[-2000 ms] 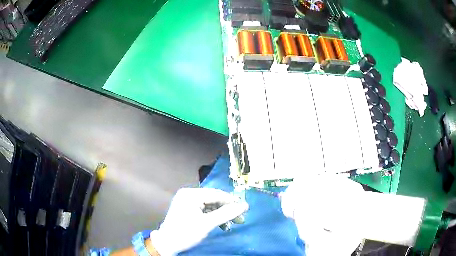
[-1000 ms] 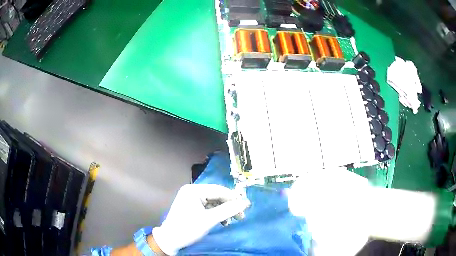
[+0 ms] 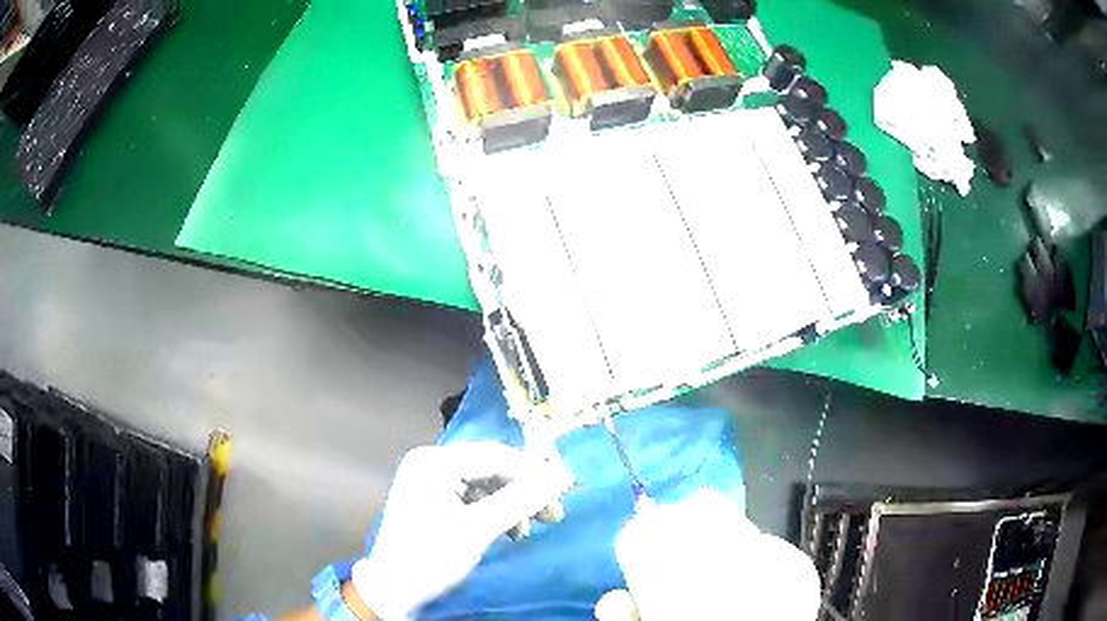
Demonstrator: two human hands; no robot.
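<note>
The large circuit board lies on the green mat, its near edge past the bench edge. It bears white flat strips, copper coil blocks and black round cans. My left hand, in a white glove, is at the near left corner with its fingertips closed on a small pale tab. My right hand, also gloved and overexposed, is closed on a dispenser. Its purple hub and thin tip show, the tip reaching the board's near edge. The dispenser's body is not distinguishable.
A crumpled white cloth lies right of the board, with dark small items beyond it. A black speckled pad is at the upper left. Black bins stand at the lower left and lower right, below bench height.
The board appears further left, higher and more tilted in view. My right hand has moved left and turned; the pale cartridge that stuck out to its right no longer shows. My left hand stays at the corner.
</note>
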